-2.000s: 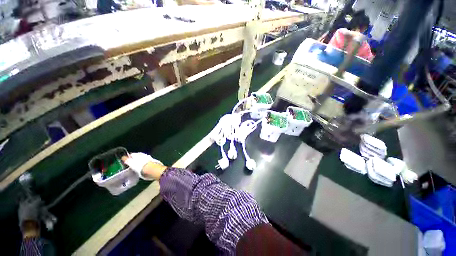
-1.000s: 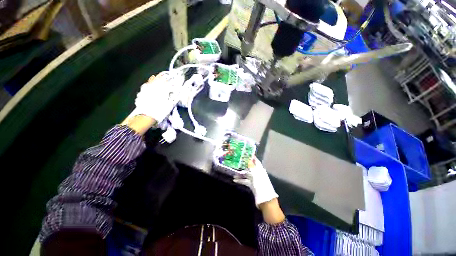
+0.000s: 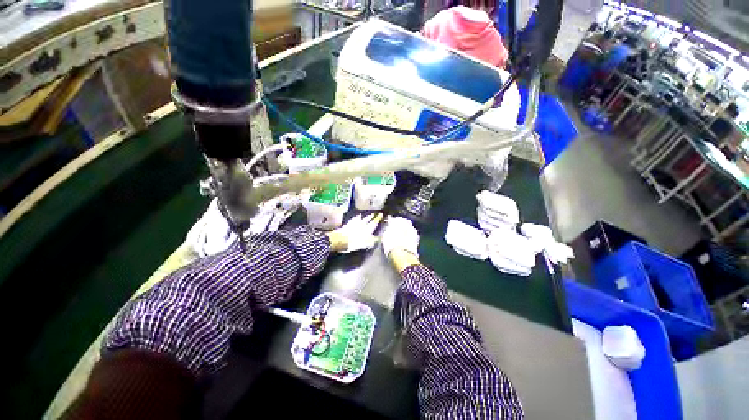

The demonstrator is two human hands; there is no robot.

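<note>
An open white power socket housing (image 3: 333,336) with a green circuit board and thin leads lies on the bench nearest me, open side up, its white cord running left. No hand touches it. My left gloved hand (image 3: 359,232) and my right gloved hand (image 3: 400,236) are close together beyond it, fingertips near each other; I cannot tell whether they hold anything small. More open housings (image 3: 328,207) stand just behind my left hand. The dark power screwdriver (image 3: 220,123) hangs at the upper left, over my left forearm.
White cords (image 3: 218,230) lie at left, partly behind my sleeve. White end covers (image 3: 509,248) are piled at right. A pale support arm (image 3: 361,168) crosses the view. A beige machine (image 3: 386,90) stands behind, a person in pink (image 3: 468,34) beyond it. A blue bin (image 3: 663,353) is at lower right.
My right hand has let go of the near housing and moved forward. My left hand has left the cords and moved right. The screwdriver now shows at the upper left.
</note>
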